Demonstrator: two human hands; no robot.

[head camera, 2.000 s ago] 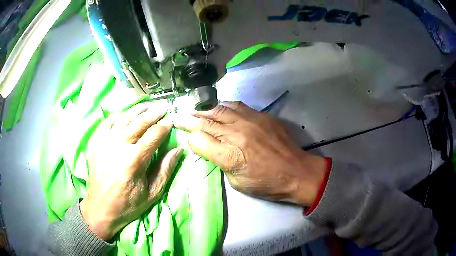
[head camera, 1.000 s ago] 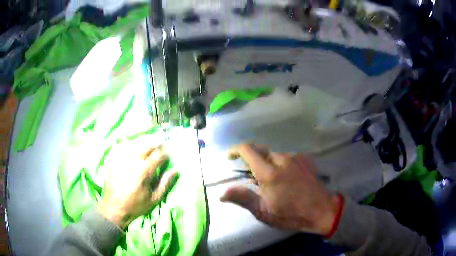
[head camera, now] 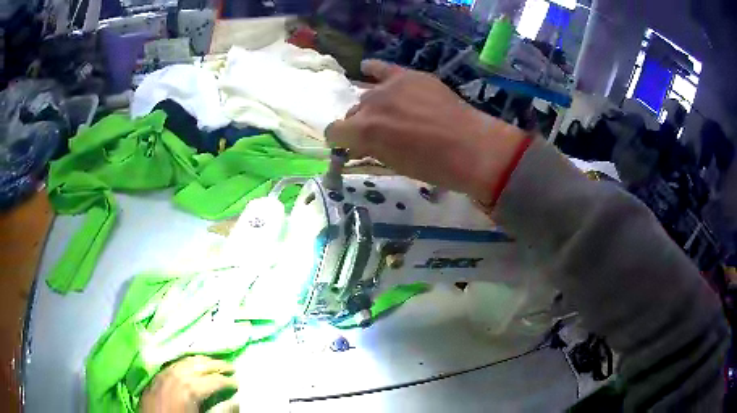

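Observation:
The bright green garment (head camera: 121,347) lies on the pale machine table, left of and up to the needle area of the white sewing machine (head camera: 509,256). My left hand (head camera: 190,385) rests on the green cloth at the bottom, cut off by the frame edge; its fingertips are lost in lamp glare. My right hand (head camera: 404,121) is raised above the machine head, fingers bent near a small post on its top; whether it touches or holds anything there is unclear. The presser foot is washed out by glare.
More green cloth (head camera: 133,153) lies at the back left of the table, one strip hanging forward. White cloth (head camera: 283,89) is piled behind the machine. A white lamp (head camera: 259,222) stands left of the machine head. A green thread cone (head camera: 496,42) stands farther back.
The view has tilted up. My right hand has left the cloth and risen from the table to above the machine head. My left hand stays on the green cloth.

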